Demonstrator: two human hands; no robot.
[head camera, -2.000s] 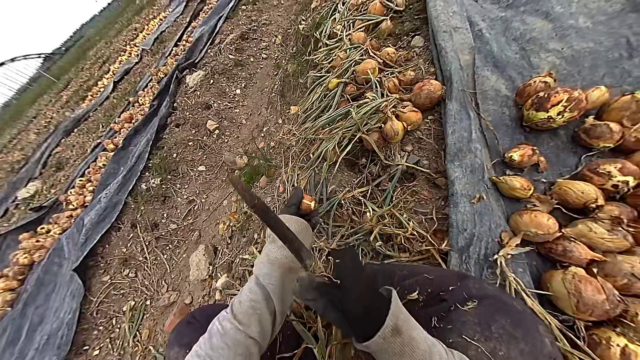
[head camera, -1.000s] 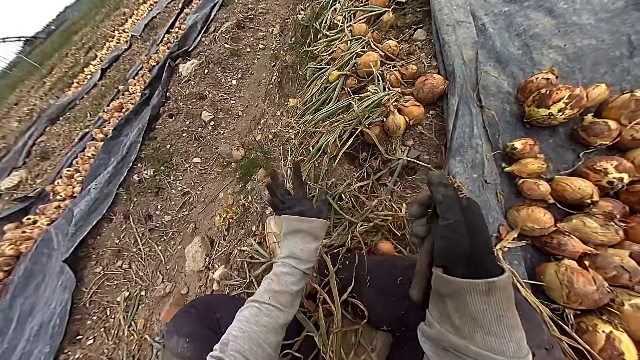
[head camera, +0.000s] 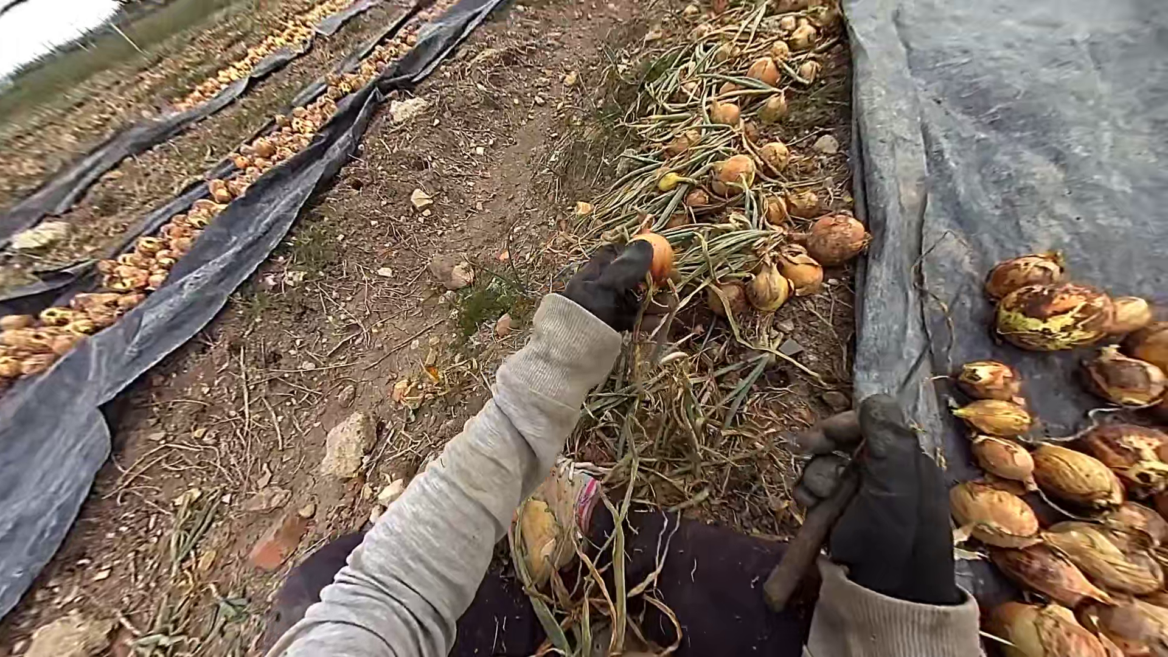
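My left hand (head camera: 610, 285), in a black glove with a grey sleeve, grips an onion (head camera: 655, 257) beside the row of pulled onions with leaves (head camera: 730, 173). Dry leaves hang below that hand. In a black glove too, my right hand (head camera: 881, 502) is closed around a dark handle-like piece (head camera: 808, 547) at the edge of the sheet; whether a blade is joined to it cannot be made out. Topped onions (head camera: 1077, 474) lie in a heap on the grey ground sheet (head camera: 1031, 137) at the right. Loose onion leaves (head camera: 693, 438) cover the soil between my hands.
My dark-clad knees are at the bottom. Bare soil with stones (head camera: 349, 444) runs along the left. Beyond it, another dark sheet (head camera: 210, 283) borders a long row of onions (head camera: 173, 242). A reddish stone (head camera: 276, 543) lies near my left knee.
My left hand, open and empty one second ago, has moved forward and taken hold of an onion. The long dark tool seen two seconds ago now shows only as a short piece by my right hand.
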